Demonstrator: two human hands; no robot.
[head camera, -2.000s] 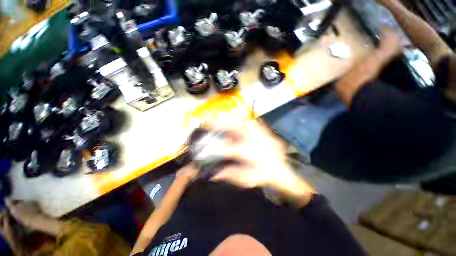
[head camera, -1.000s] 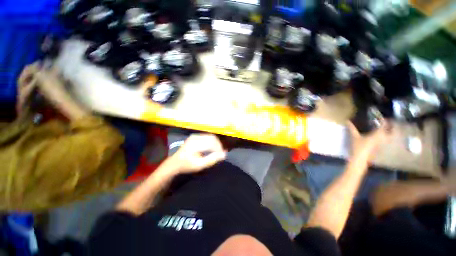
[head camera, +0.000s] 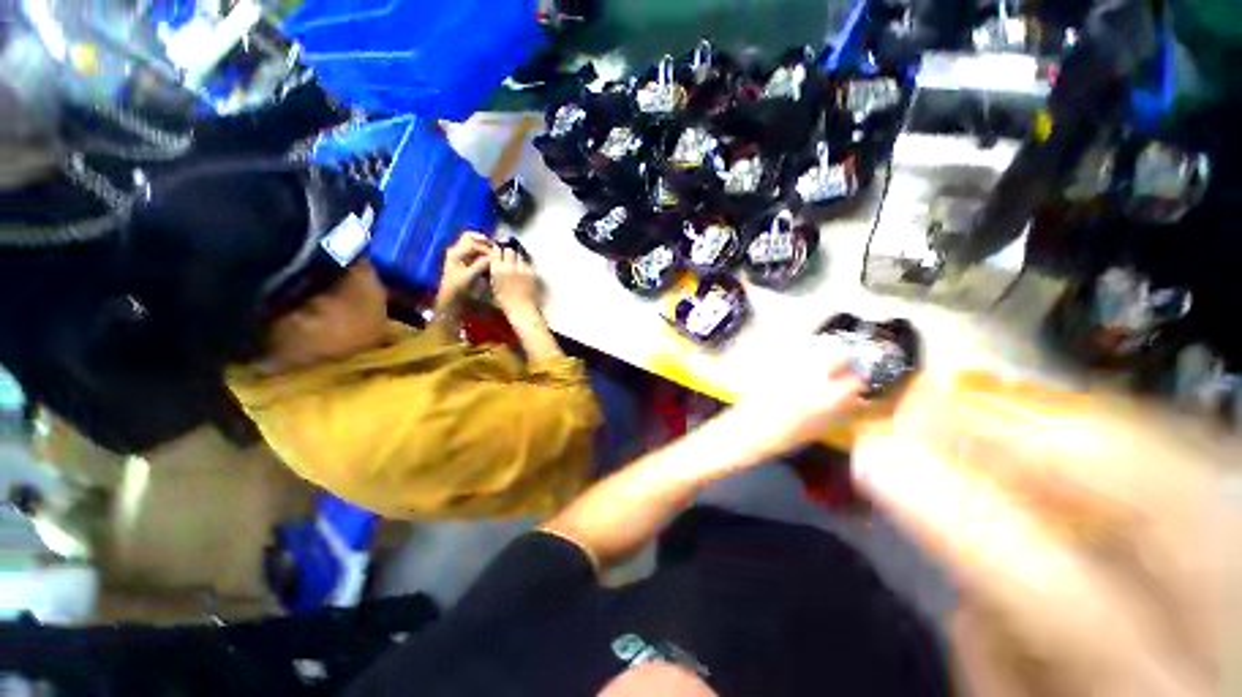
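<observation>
A black camera housing (head camera: 879, 351) with a silvery board and pale wires is over the bench's front edge. My left hand (head camera: 810, 388) has its fingers on the housing's lower left side and appears to grip it. My right hand (head camera: 981, 477) is large and strongly blurred, just below and right of the housing. Its fingers cannot be made out, nor whether it holds anything.
Many part-finished camera units (head camera: 708, 306) stand along the bench to the left, more at the right. A pale metal fixture (head camera: 953, 177) stands behind the housing. A person in a mustard top (head camera: 422, 422) sits at the left beside blue bins (head camera: 422, 204).
The view has swung left. My left hand has moved from near my lap to a housing at the bench edge. My right hand has come back from the units at the right.
</observation>
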